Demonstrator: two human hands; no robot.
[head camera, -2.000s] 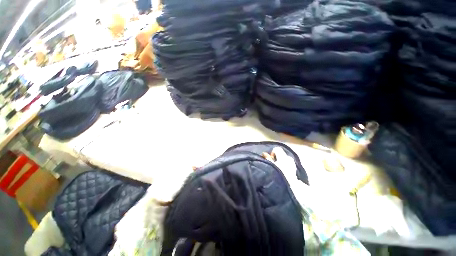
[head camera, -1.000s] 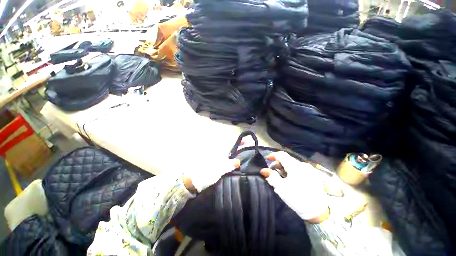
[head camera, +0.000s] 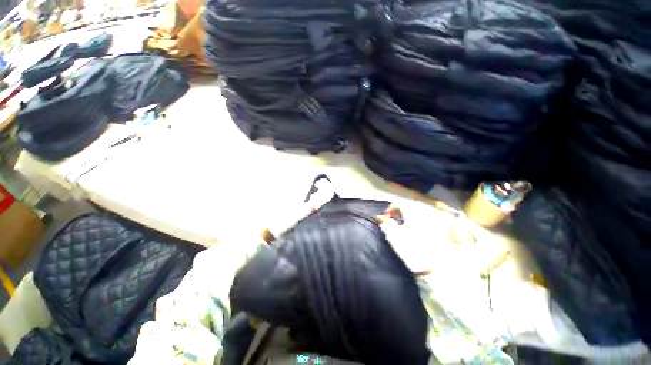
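A dark backpack (head camera: 342, 278) lies in front of me at the table edge, its back panel up with long parallel shoulder straps running down it. My left hand (head camera: 303, 214), in a white glove that blends into the pale table, holds the top left edge beside the small handle loop. My right hand (head camera: 401, 239), also gloved, grips the top right edge, with fingertips showing at the rim. Its fingers are small and blurred, and I cannot tell whether it also holds snips. The bag's lower end is cut off by the picture's bottom edge.
Tall stacks of dark backpacks (head camera: 464, 93) stand behind the work. A tan tool cup (head camera: 485, 207) with scissors is at the right, near a cord (head camera: 490, 291). Quilted backpacks (head camera: 107, 274) lie low at the left. More dark bags (head camera: 71, 107) lie on the table's far left.
The camera view has shifted. The backpack's top was flat with the handle loop upright between both hands; now it is tilted and bulges at the left, with the loop beside my left hand.
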